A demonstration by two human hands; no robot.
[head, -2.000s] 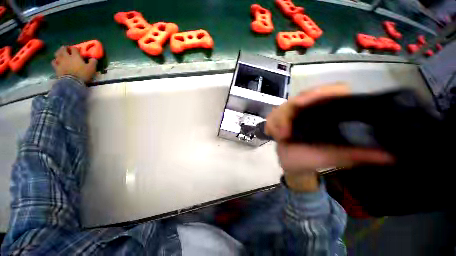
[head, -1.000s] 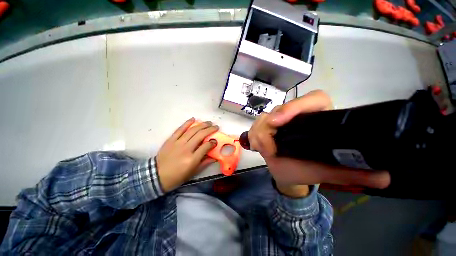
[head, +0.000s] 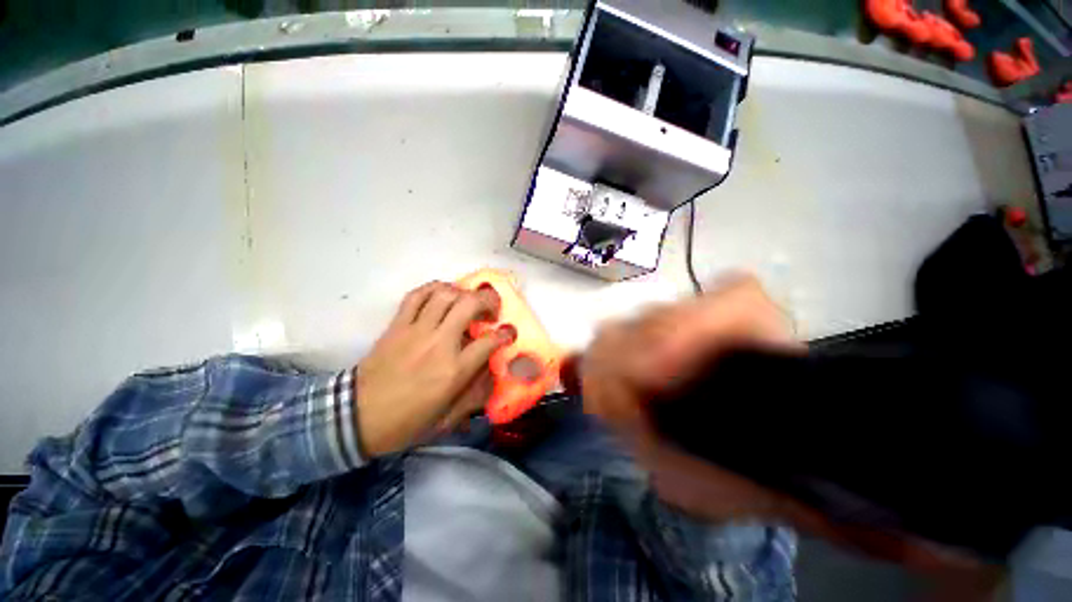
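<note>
An orange plastic housing [head: 528,341] lies at the worktop's front edge, with one flared end towards me. My left hand [head: 426,369] grips it from the left, fingers over its holes. My right hand [head: 694,388], blurred, is wrapped around the black electric screwdriver [head: 846,435]. The tool's nose points left at the housing's right side; the bit is too blurred to tell whether it touches. The automatic screw feeder [head: 641,176] stands just beyond the hands, its pickup point [head: 602,239] facing me.
The off-white worktop [head: 341,176] runs to the metal rail [head: 447,33] of the conveyor. Orange housings [head: 919,28] lie on the belt at the upper right. A thin cord [head: 691,247] lies right of the feeder. A grey device [head: 1050,153] is at the far right edge.
Over the last second the housing has turned and its lower end has shifted left. My right hand and the screwdriver have moved slightly down, and the tool is more tilted.
</note>
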